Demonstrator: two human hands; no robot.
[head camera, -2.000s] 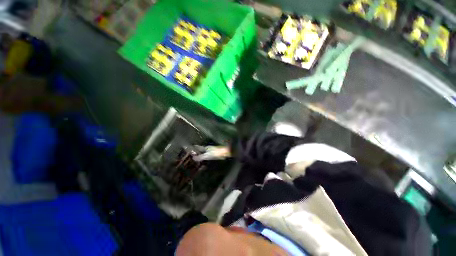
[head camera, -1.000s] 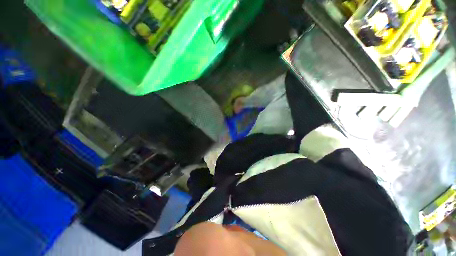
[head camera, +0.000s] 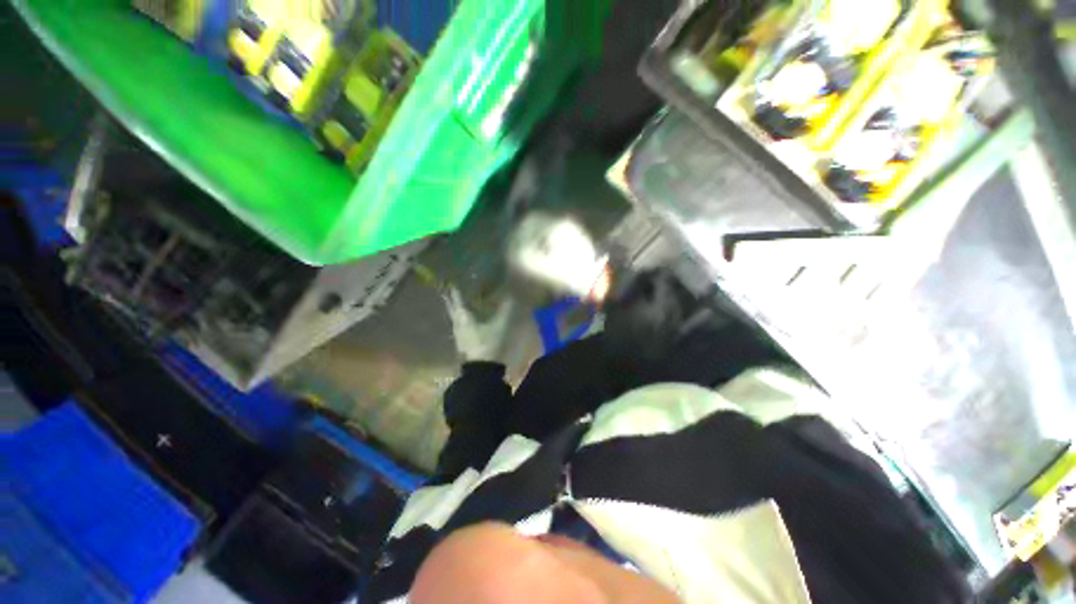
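Note:
My left hand, in a pale glove below a black cuff, hangs low at centre, small and blurred. A blurred white shape at the end of a dark sleeve looks like my gloved right hand; its fingers cannot be made out. Neither hand visibly touches a board. A circuit board with yellow, black and white parts sits in a black carrier at the upper right. More yellow-topped boards lie on blue lining inside the green tote at the upper left.
The grey metal bench runs down the right, with pale slotted strips on it. Another yellow-edged board is at the lower right. A grey open box stands below the tote. Blue crates are at the lower left.
The view has shifted, so the board and carrier appear further left and the grey box further left and higher. My left glove now shows at centre, beside the blurred white shape.

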